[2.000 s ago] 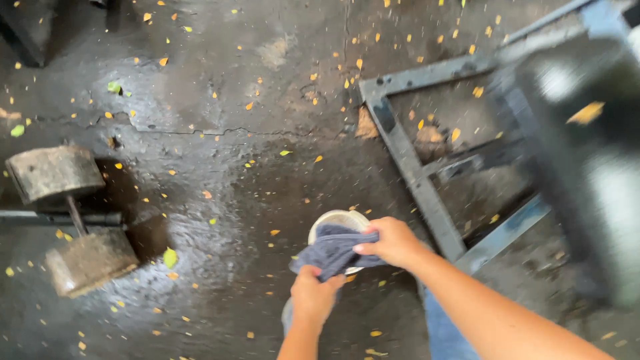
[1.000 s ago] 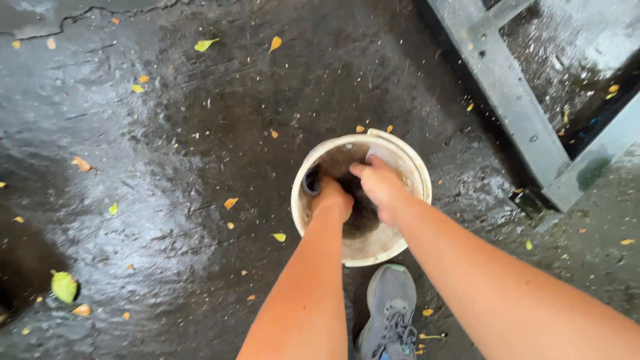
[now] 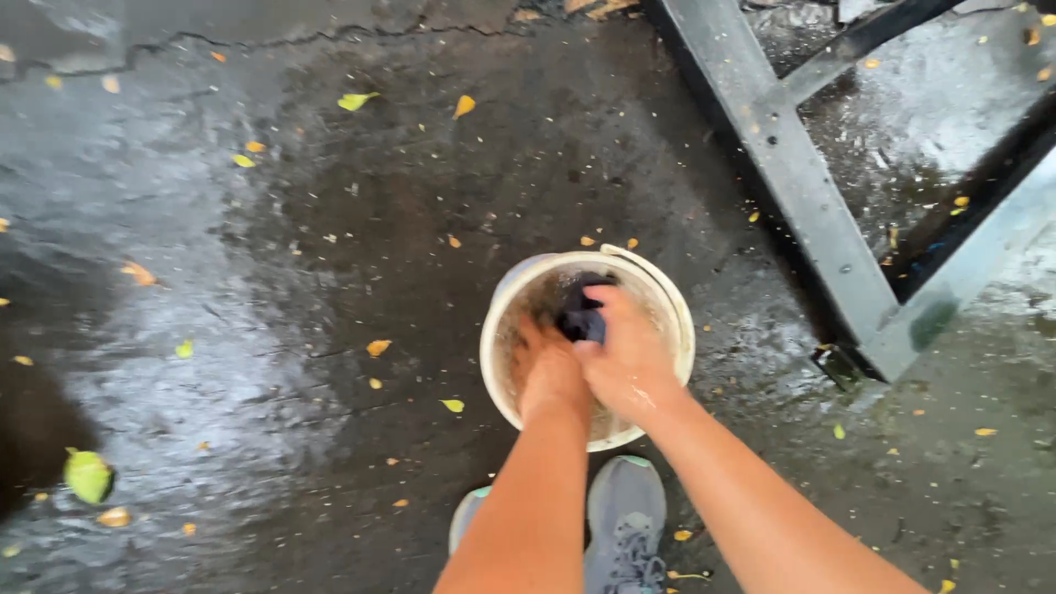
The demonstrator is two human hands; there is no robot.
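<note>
Both hands are inside a white plastic bucket (image 3: 498, 330) of murky water standing on the wet floor. My right hand (image 3: 629, 351) grips a dark, wet cloth (image 3: 581, 309) near the far side of the bucket. Beside it, my left hand (image 3: 549, 363) is partly under the water with its fingers spread, and nothing shows in its grasp. Its fingertips are blurred by the water.
A grey metal frame (image 3: 796, 177) lies on the floor to the right of the bucket. My shoes (image 3: 629, 503) are just below the bucket. Scattered leaves (image 3: 87, 476) and a long crack (image 3: 313, 37) mark the dark floor.
Two seconds ago both hands held the grey-blue cloth stretched over the bucket; now it is down in the bucket, darker and wet. The view has moved closer to the bucket.
</note>
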